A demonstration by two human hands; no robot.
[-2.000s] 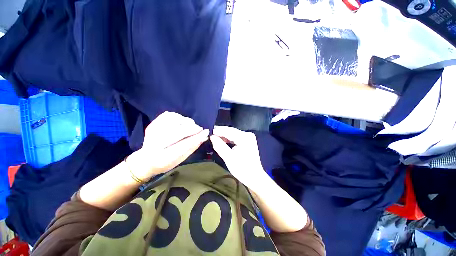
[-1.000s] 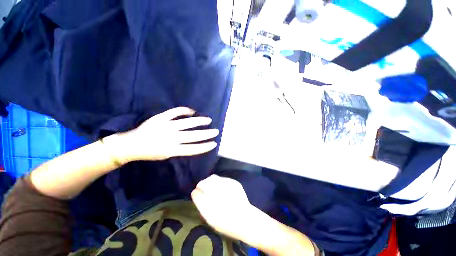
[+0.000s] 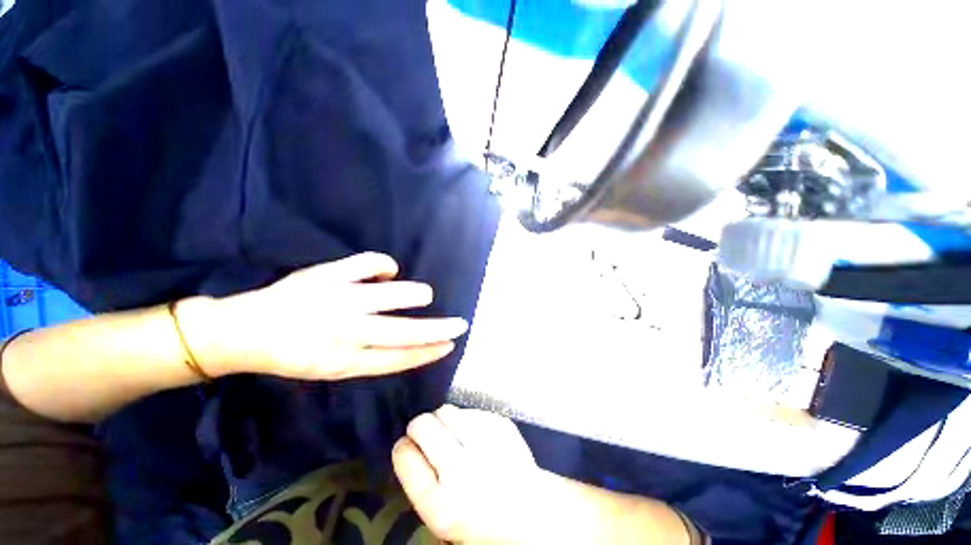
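The large navy garment point(image 3: 319, 138) covers the left of the view, its right edge running along the white machine bed point(image 3: 554, 351) up to the presser foot area point(image 3: 506, 181). My left hand point(image 3: 330, 319) lies flat on the cloth, fingers slightly spread and pointing right, fingertips at the cloth edge. My right hand point(image 3: 468, 468) is closed in a loose fist at the bed's front edge, with navy cloth at its fingers; its fingertips are hidden, and I see the cloth edge running down to it. A dark thread point(image 3: 500, 85) runs down to the foot.
The white and blue machine head point(image 3: 681, 117) fills the upper right. A slim silver tool point(image 3: 623, 290), a shiny wrapped block point(image 3: 761, 335) and a dark box point(image 3: 849, 385) lie on the bed. White and navy cloth hangs at right. A blue crate point(image 3: 27, 303) shows at left.
Both hands have parted from their pinch on the cloth edge, the left now flat on the cloth. The view has moved closer to the machine head. The garment edge now lies at the presser foot.
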